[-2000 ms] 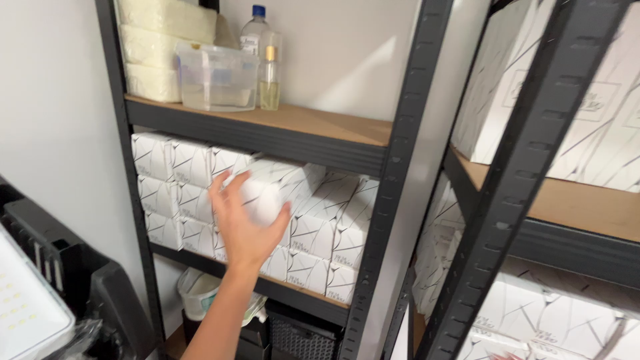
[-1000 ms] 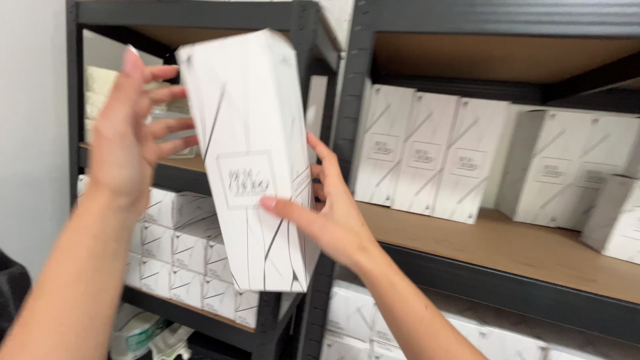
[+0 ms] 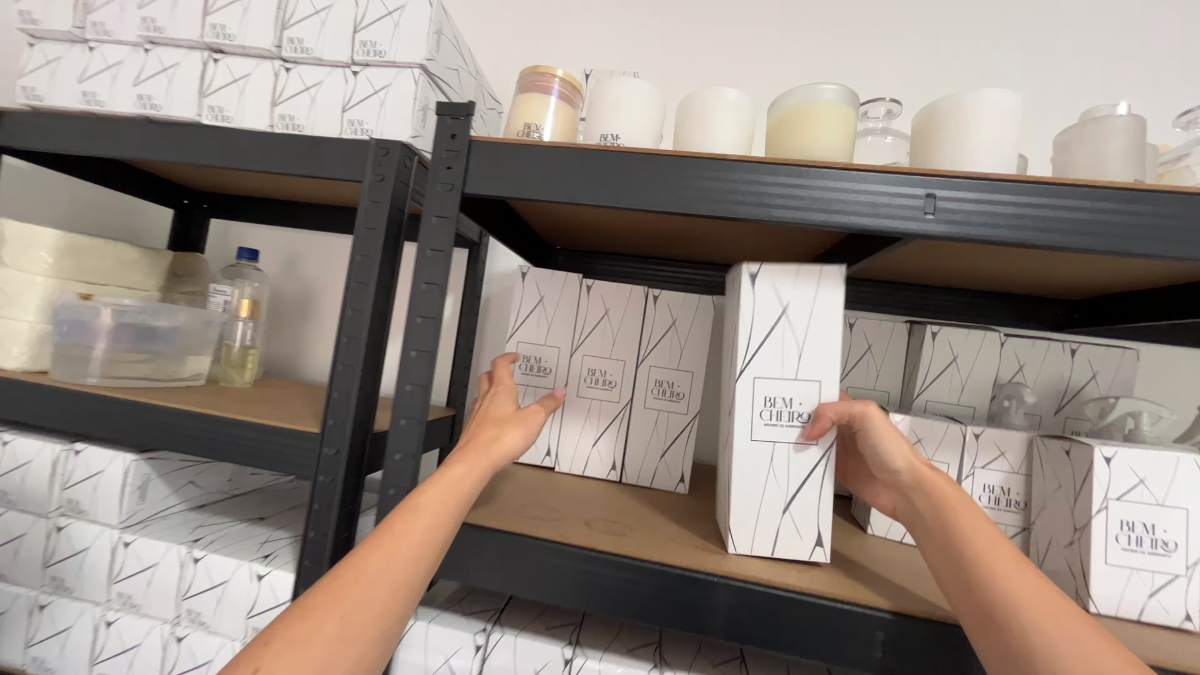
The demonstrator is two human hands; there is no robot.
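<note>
My right hand [image 3: 872, 450] grips a tall white cardboard box [image 3: 783, 487] by its right side. The box is upright, patterned with thin dark lines, and bears writing in a square frame; it is at the front of the middle shelf [image 3: 600, 511]. My left hand [image 3: 511, 408] has its fingers apart at the leftmost of several similar tall boxes [image 3: 602, 431] standing in a row. Whether its fingertips touch that box I cannot tell. A gap lies between the row and the box in my right hand.
Shorter boxes [image 3: 1139, 562] stand right of my right hand. Candles in glass jars [image 3: 811, 122] line the shelf above. Black metal uprights [image 3: 352, 375] divide the two racks. A plastic tub [image 3: 136, 347] and bottles [image 3: 239, 328] are on the left rack, with stacked boxes [image 3: 150, 572] below.
The tall box, held up in front of the racks one second ago, is now at the middle shelf in my right hand. My left hand is now by the row of boxes. The view has swung right.
</note>
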